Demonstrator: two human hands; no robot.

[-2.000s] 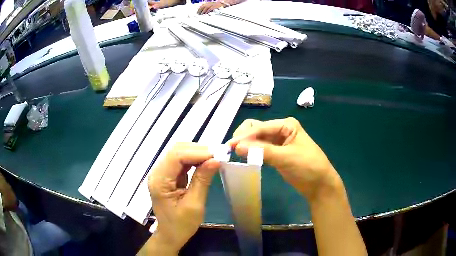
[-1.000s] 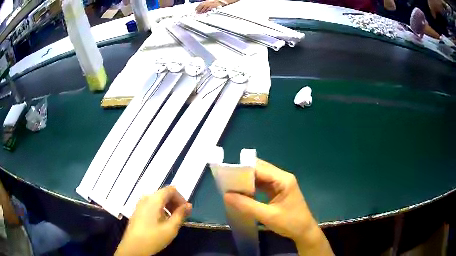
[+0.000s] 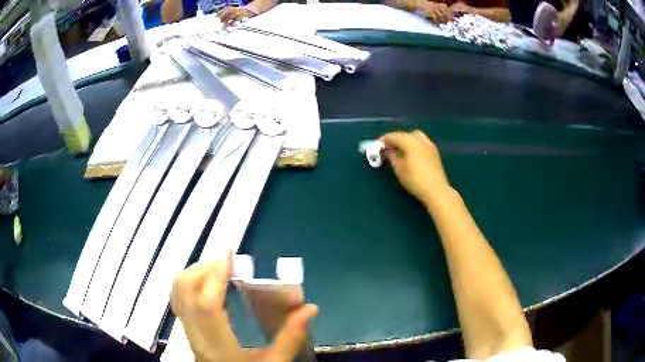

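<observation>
My left hand is at the lower middle and holds an upright lamp arm near its top end, where two white prongs stand up with a gap between them. My right hand is stretched out over the green surface, its fingertips on a small white joint cover with a round dark hole. Several long white arms lie in a fanned row on the left, with white round end caps at their upper ends and thin dark wires near them.
The row's upper ends rest on a white padded board with a brown edge; more arms lie across it. A wrapped white post stands left. Small white parts are heaped at the far side, near other people's hands.
My left hand has taken over the upright lamp arm. My right hand has let go of it and moved forward to the small white joint cover. The view has shifted to the right.
</observation>
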